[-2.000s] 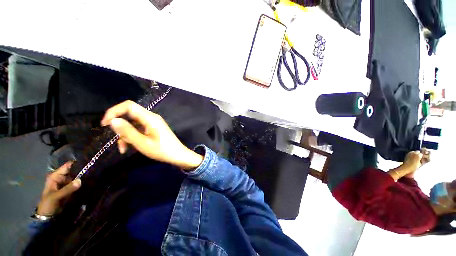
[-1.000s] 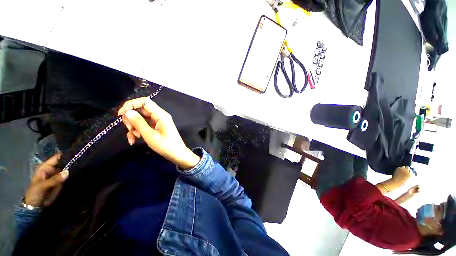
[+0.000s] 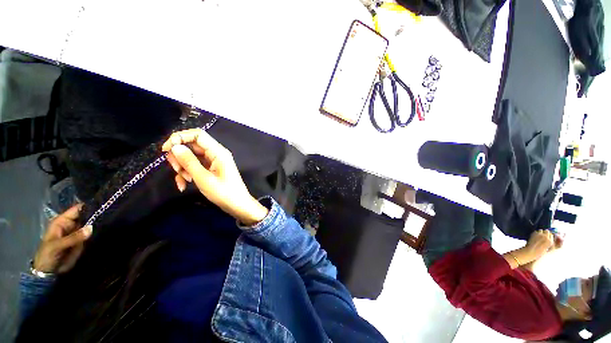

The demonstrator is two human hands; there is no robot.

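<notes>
A black garment (image 3: 87,161) lies over my lap against the table edge. A thin silver chain trim (image 3: 130,184) runs along its rough dark edge, between my hands and on towards the table. My left hand (image 3: 61,240) pinches the edge and chain at the lower left. My right hand (image 3: 204,167) is at the chain's upper part, with thumb and forefinger together on the edge. No needle or thread can be made out at the fingertips.
The white table (image 3: 268,67) holds a phone (image 3: 354,72), black-handled scissors (image 3: 392,100), small dark linked pieces (image 3: 430,80), a black thread cone (image 3: 452,158) and black cloth (image 3: 529,167). A person in a red top (image 3: 496,288) works at the right.
My right hand has come from above the chain down to the garment edge, its fingers closing together. My left hand keeps its pinch, shifted slightly left in view.
</notes>
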